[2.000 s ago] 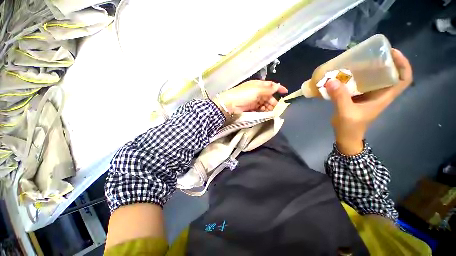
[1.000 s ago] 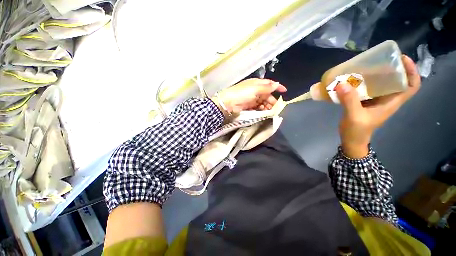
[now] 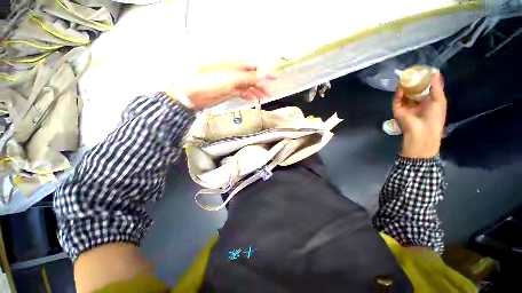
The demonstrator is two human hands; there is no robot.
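A beige bag (image 3: 297, 150) lies open on my dark-aproned lap against the table edge, with its zipper tape along the opening. A pale pointed flap (image 3: 332, 121) stands out at its right corner. My left hand (image 3: 229, 84) is above and behind the bag, fingers apart, touching no part of the bag that I can see. My right hand (image 3: 419, 117) holds the glue bottle (image 3: 416, 81) up at the right, away from the bag. The bottle's pale nozzle points up and left, and most of its body is hidden.
The white-covered table (image 3: 366, 47) with a yellow-stained edge runs across the top. A pile of beige bags (image 3: 51, 109) with yellow edges lies on it at the left. Clear plastic (image 3: 382, 77) hangs or lies beyond the table edge. A cardboard box (image 3: 466, 262) is at the lower right.
My left hand has left the bag's corner and moved left and up. My right hand has drawn the bottle away from the flap and turned it nozzle-up. The bag's opening shows wider.
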